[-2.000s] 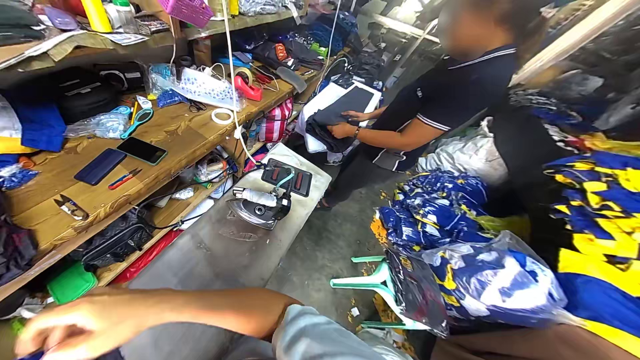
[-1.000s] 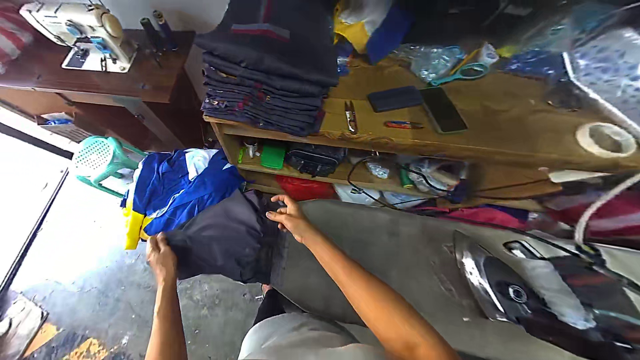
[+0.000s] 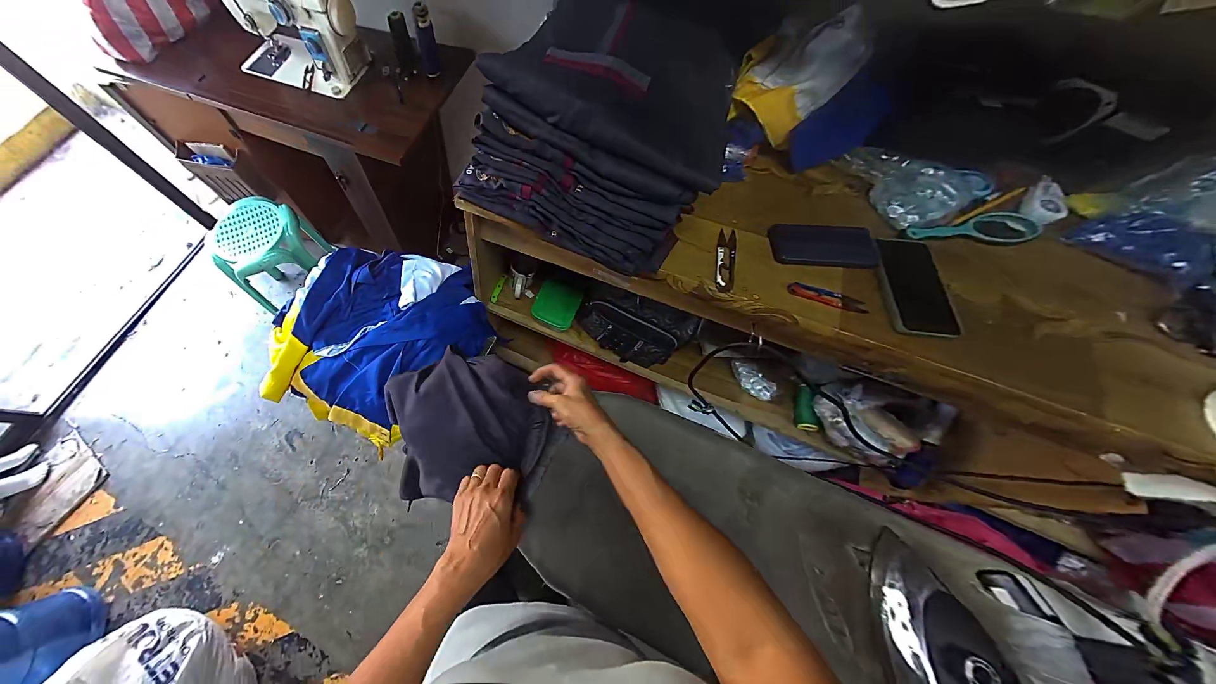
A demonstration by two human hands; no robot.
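Note:
A dark grey garment (image 3: 465, 413) lies over the narrow end of a grey ironing board (image 3: 684, 494), part of it hanging past the tip. My left hand (image 3: 487, 513) rests on the garment's lower edge near the board, fingers bent over the cloth. At the garment's upper right edge is my right hand (image 3: 567, 399), thumb and fingertips close together; whether they pinch cloth is unclear. On the right part of the board sits an electric iron (image 3: 936, 617). Blue, white and yellow garments (image 3: 380, 332) are heaped just beyond the dark one.
A wooden shelf bench (image 3: 807, 332) runs along the far side, bearing a stack of folded dark garments (image 3: 589, 142), thread snips (image 3: 725, 260) and a phone (image 3: 918, 287). Behind stand a green plastic stool (image 3: 256, 242) and a sewing machine (image 3: 313, 38) on a table.
The view has swung from the co-worker and iron to the board's narrow end. Since one second ago, my left hand has moved from the garment's far left edge to its lower edge near the board.

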